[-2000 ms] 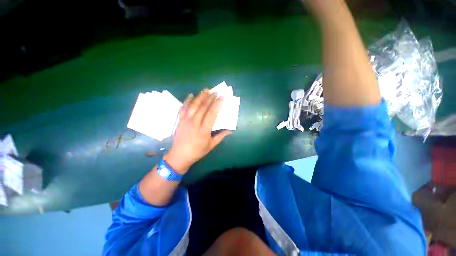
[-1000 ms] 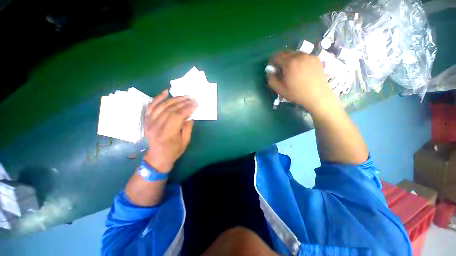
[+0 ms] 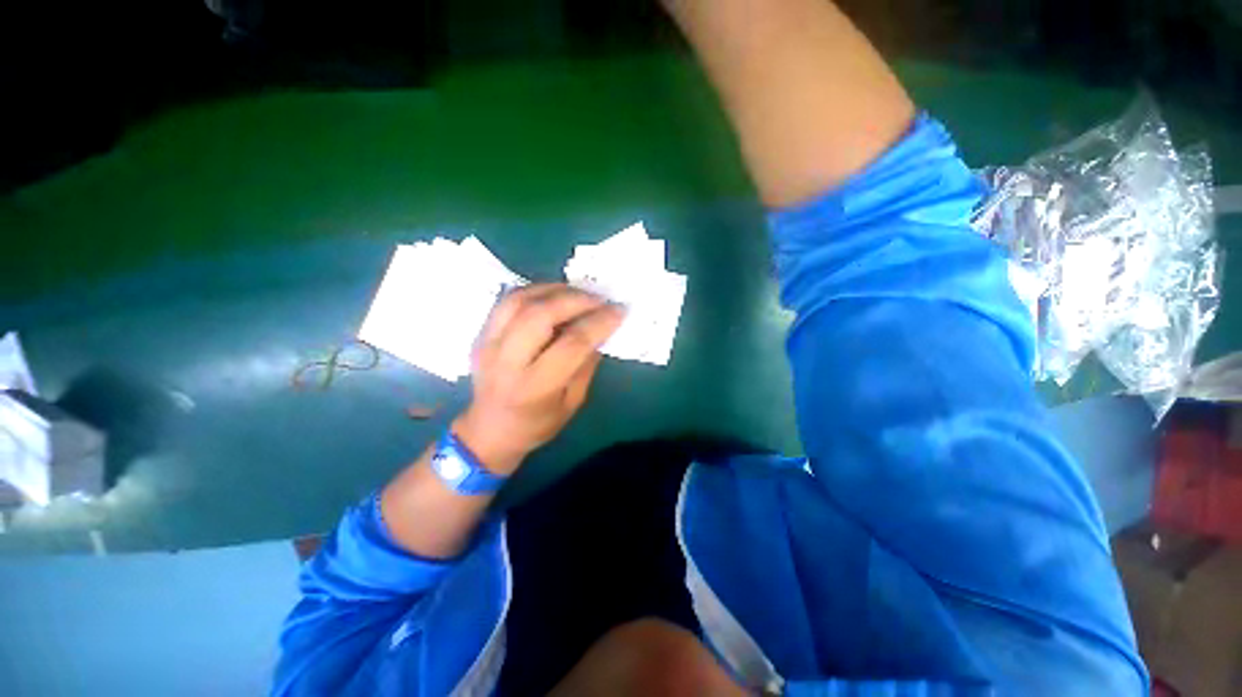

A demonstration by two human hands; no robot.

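Observation:
Two fanned stacks of white leaflets lie on the green table. The left stack (image 3: 433, 308) is just left of my left hand. The right stack (image 3: 650, 302) is under its fingertips. My left hand (image 3: 545, 361) has its fingers bent together at the right stack's left edge; whether it grips a leaflet cannot be told. My right forearm reaches away across the table and the hand is cut off by the top edge. A clear poly bag with white cable bundles (image 3: 1110, 279) lies at the right, partly behind my right sleeve.
Thin rubber bands (image 3: 335, 364) and a small brown scrap (image 3: 424, 411) lie left of my left hand. White boxes or folded papers (image 3: 48, 449) stand at the far left. A red crate (image 3: 1199, 470) is on the floor at right.
My right hand has moved from the cable heap up and out of the picture. My left hand's fingers have drawn together by the right stack. The view has shifted.

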